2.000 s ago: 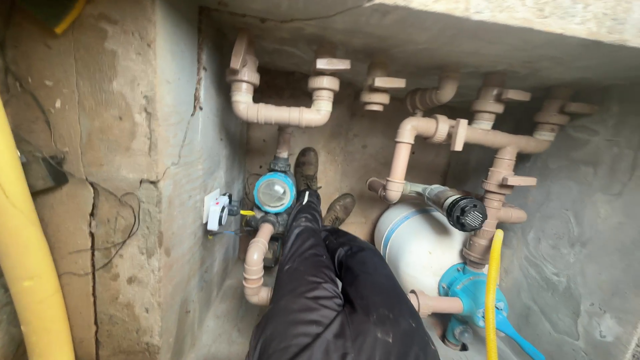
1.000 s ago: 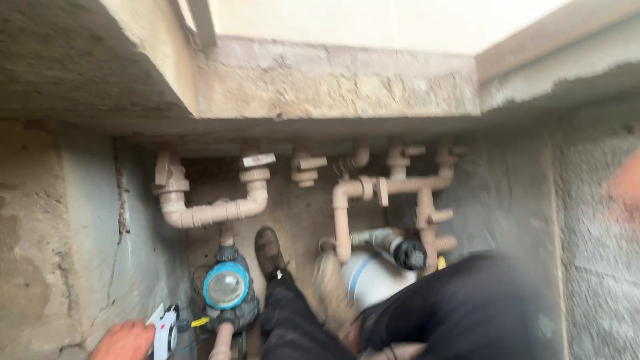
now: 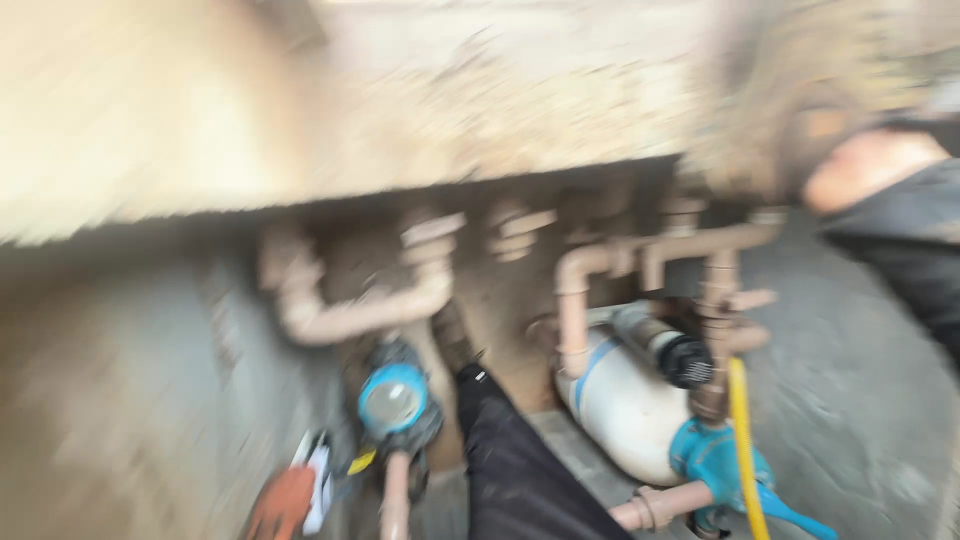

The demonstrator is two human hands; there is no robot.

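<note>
My left hand (image 3: 281, 502), blurred and cut off by the bottom edge, lies against a white electrical box (image 3: 319, 480) on the left wall. Its fingers do not show clearly. To its right is a water meter with a blue ring (image 3: 393, 399), joined to beige plastic pipes (image 3: 375, 311). At the upper right is a blurred patch of bare skin (image 3: 862, 169) beside dark cloth (image 3: 900, 255); whether it is my right hand or part of a raised leg is unclear. One dark-trousered leg (image 3: 517, 465) stands in the pit, its boot (image 3: 454, 337) between the pipes.
A white tank (image 3: 630, 420) with a blue valve body (image 3: 724, 457) and blue lever (image 3: 799, 517) fills the lower right. A yellow hose (image 3: 744, 450) runs over it. A black-capped cylinder (image 3: 686, 360) sits above. The concrete ledge (image 3: 487, 105) overhangs several pipe valves.
Two seconds ago both feet stood in the pit; now only one shows there. My left hand has come into view at the white box. Dark cloth and bare skin now show at the upper right.
</note>
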